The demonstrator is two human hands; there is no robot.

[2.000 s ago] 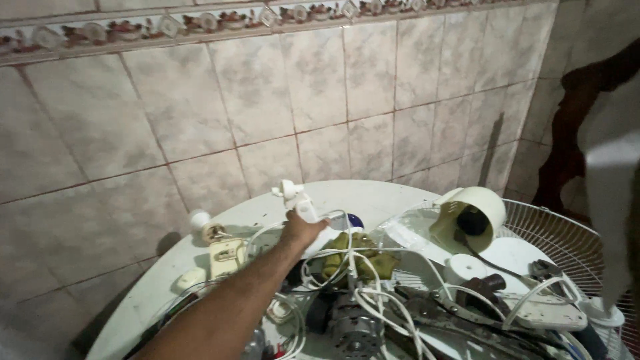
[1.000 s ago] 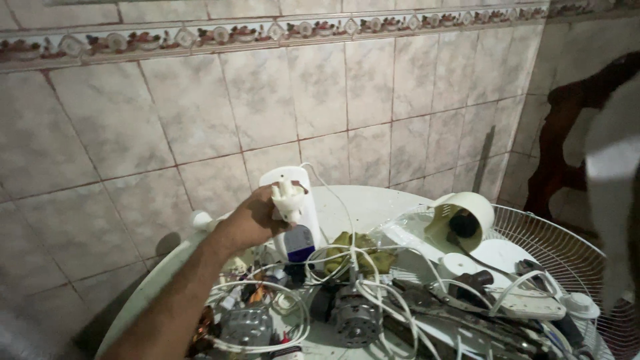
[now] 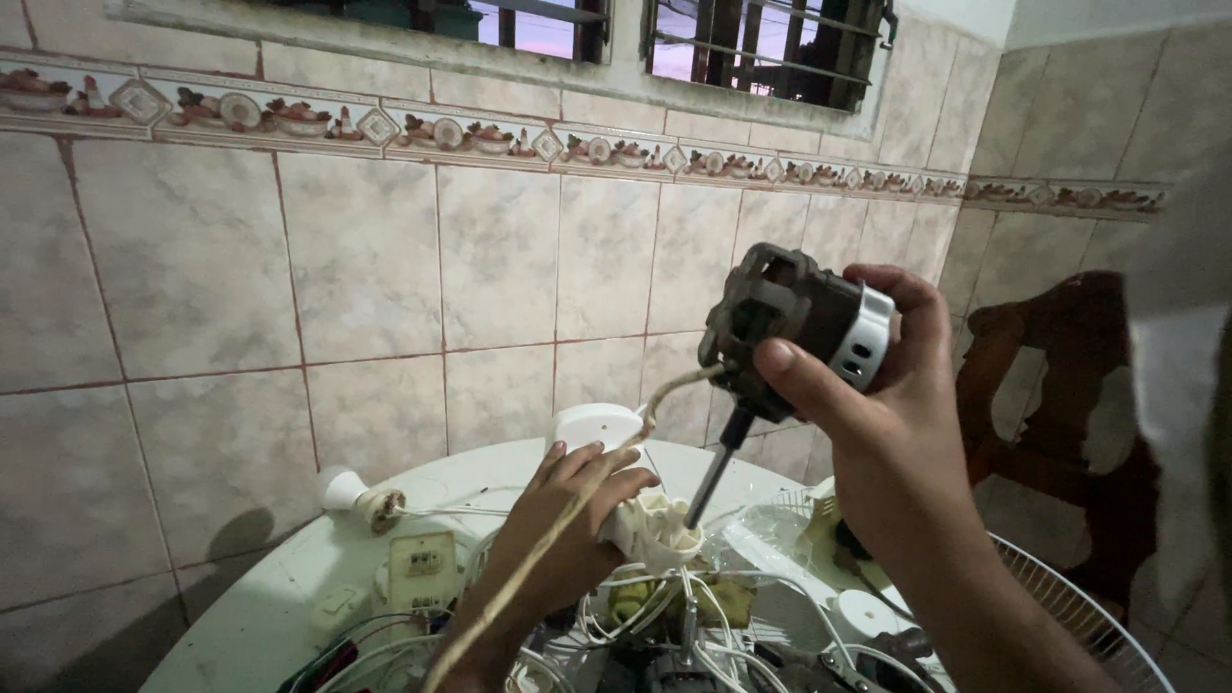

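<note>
My right hand (image 3: 876, 385) grips an electric fan motor (image 3: 794, 327) by its body, raised over the table. Its metal shaft (image 3: 712, 481) points down, with the tip at a white plastic housing (image 3: 654, 534); whether the tip is inside cannot be seen. A cord (image 3: 539, 563) runs from the motor down across my left forearm. My left hand (image 3: 568, 510) is on the housing, its fingers spread toward the white plastic base (image 3: 595, 425) behind.
The round white table (image 3: 250, 597) bears tangled white cables (image 3: 760, 577), a yellowed switch box (image 3: 422, 568), a lamp bulb (image 3: 342, 489) and a yellow cloth (image 3: 722, 602). A wire fan guard (image 3: 1078, 606) is at the right, before a wooden chair (image 3: 1049, 385). A tiled wall stands behind.
My right hand has come into view, holding the motor with its cord. My left hand and the white housing were in view before. The view has tilted up to the windows.
</note>
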